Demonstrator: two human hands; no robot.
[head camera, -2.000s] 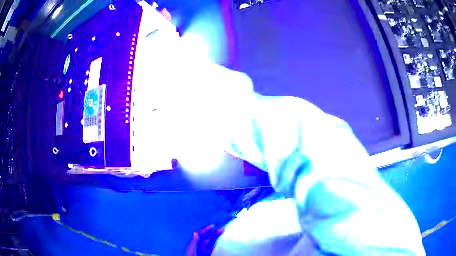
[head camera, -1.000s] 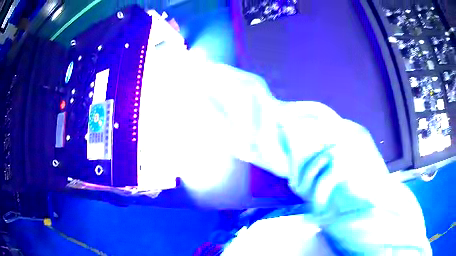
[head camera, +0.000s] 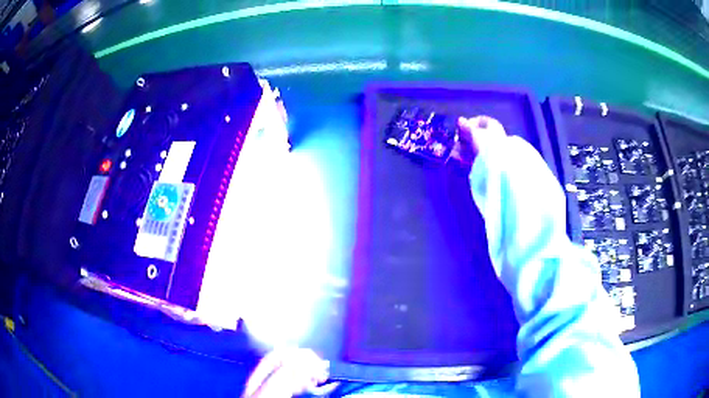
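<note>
A dark circuit board (head camera: 418, 132) with silver and small yellow parts lies slightly tilted at the far end of the nearest board tray (head camera: 404, 256). My right hand (head camera: 474, 134) reaches over this tray, fingertips closed on the board's right end. Whether a second board is under the fingers cannot be told. My left hand (head camera: 288, 375) is at the bottom edge of the picture, below the glare, washed out and partly cut off; whether it holds anything cannot be told.
A black light box (head camera: 136, 221) stands left of the tray, its right side glaring white. A second tray (head camera: 661, 307) on the right holds rows of boards, partly behind my sleeve. A third tray with boards (head camera: 696, 194) is at the right edge.
My right hand has come out of the glare and moved right to the tray's far end. The view has shifted, showing the tray's far rim. My left hand shows at the bottom.
</note>
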